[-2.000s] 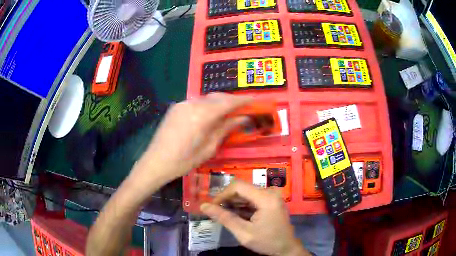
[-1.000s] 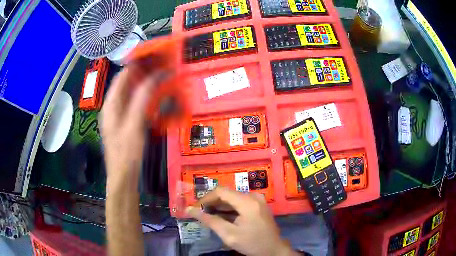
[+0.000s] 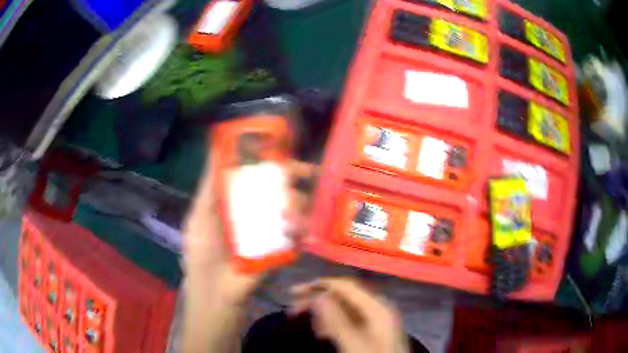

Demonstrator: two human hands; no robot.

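Note:
My left hand [image 3: 210, 255] holds an orange keypad phone [image 3: 258, 189] upright, left of the tray. Its orange back with a large white label faces me. My right hand [image 3: 351, 314] is low in front of the tray, fingers bent; blur hides whether it holds anything. In the red phone tray [image 3: 406, 186], two open orange phone backs [image 3: 406, 152] lie in the left column. A keypad phone [image 3: 509, 231] lies crosswise, yellow screen film up, over the lower right pockets.
A paper slip [image 3: 436, 89] lies in a left pocket. Another orange piece [image 3: 219, 24] lies at the top left, near the white monitor base [image 3: 141, 58]. Stacked red trays [image 3: 89, 276] stand lower left. Everything is blurred.
The view has turned, so the tray sits farther right and tilted. The phone in my left hand is now upright with its white label showing. My right hand has left the tray's front edge.

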